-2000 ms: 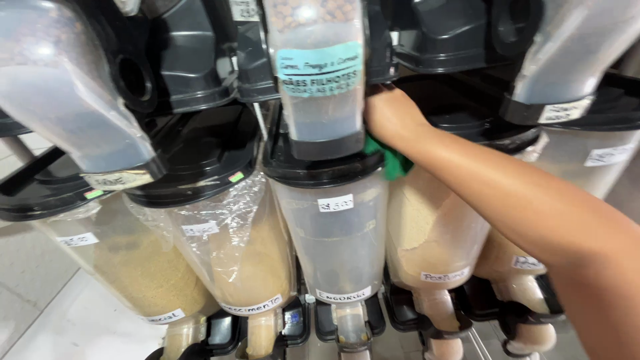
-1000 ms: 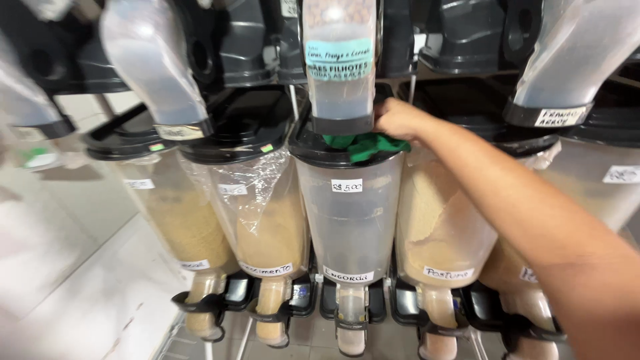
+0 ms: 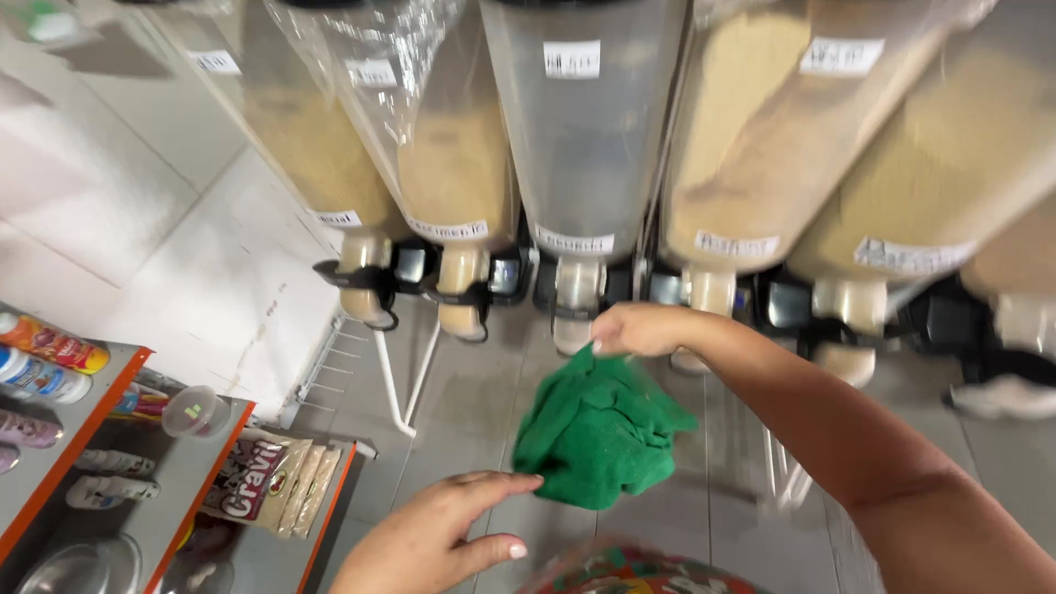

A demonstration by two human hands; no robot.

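My right hand [image 3: 643, 330] grips the top of a green cloth [image 3: 606, 429], which hangs down in front of the dispensers. At the cloth's lower left is my left hand [image 3: 445, 528], its thumb and fingers apart; whether a fingertip touches the cloth I cannot tell. Just behind my right hand is the clear spout [image 3: 580, 285] of the middle plastic dispenser [image 3: 586, 157], which looks nearly empty inside. On either side stand dispensers holding tan, grainy or powdery contents, such as the left one [image 3: 458, 173] and the right one [image 3: 734, 165]. All bear handwritten labels.
Shelves with orange edges [image 3: 120, 404] stand at the lower left, with bottles, a clear round tub [image 3: 195, 412] and plastic packs [image 3: 268, 483]. White wire supports [image 3: 396, 388] reach down under the dispensers to the grey tiled floor [image 3: 528, 371]. A colourful printed item [image 3: 652, 573] is at the bottom edge.
My right hand has moved down with the green cloth from the middle dispenser's black lid to its spout. My left hand has come into view. The view has tilted downward.
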